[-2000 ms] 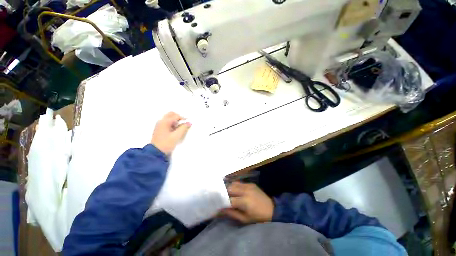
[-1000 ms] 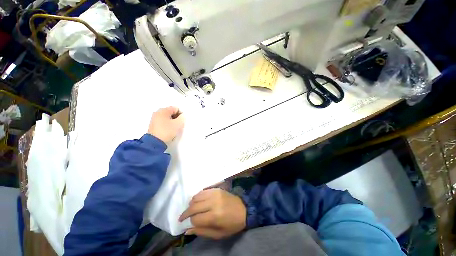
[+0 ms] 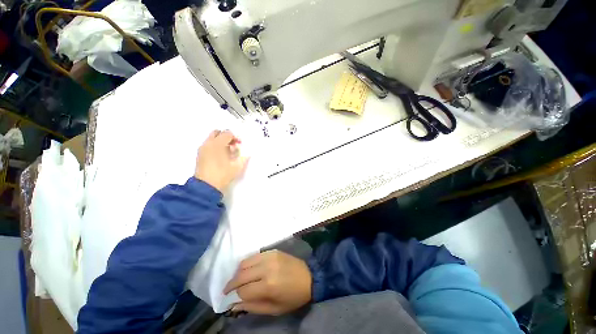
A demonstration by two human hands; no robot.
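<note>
A thin white fabric piece (image 3: 215,264) lies on the white table and hangs over its near edge. My left hand (image 3: 221,160) holds the fabric between thumb and fingers, a little in front of the needle area (image 3: 260,124). My right hand (image 3: 271,282) is lower, below the table edge, with its fingertips on the hanging part of the fabric. The off-white sewing machine (image 3: 320,32) stands across the top of the view. The exact fabric outline on the table is hard to tell, white on white.
Black shears (image 3: 425,117) and a tan card piece (image 3: 349,93) lie right of the needle. A clear plastic bag (image 3: 529,98) with dark items is at the table's right. A pile of white cut pieces (image 3: 55,228) lies at far left.
My right hand has moved left along the hanging fabric, and the fabric has gathered into a narrower, folded shape. My left hand stays near the needle area.
</note>
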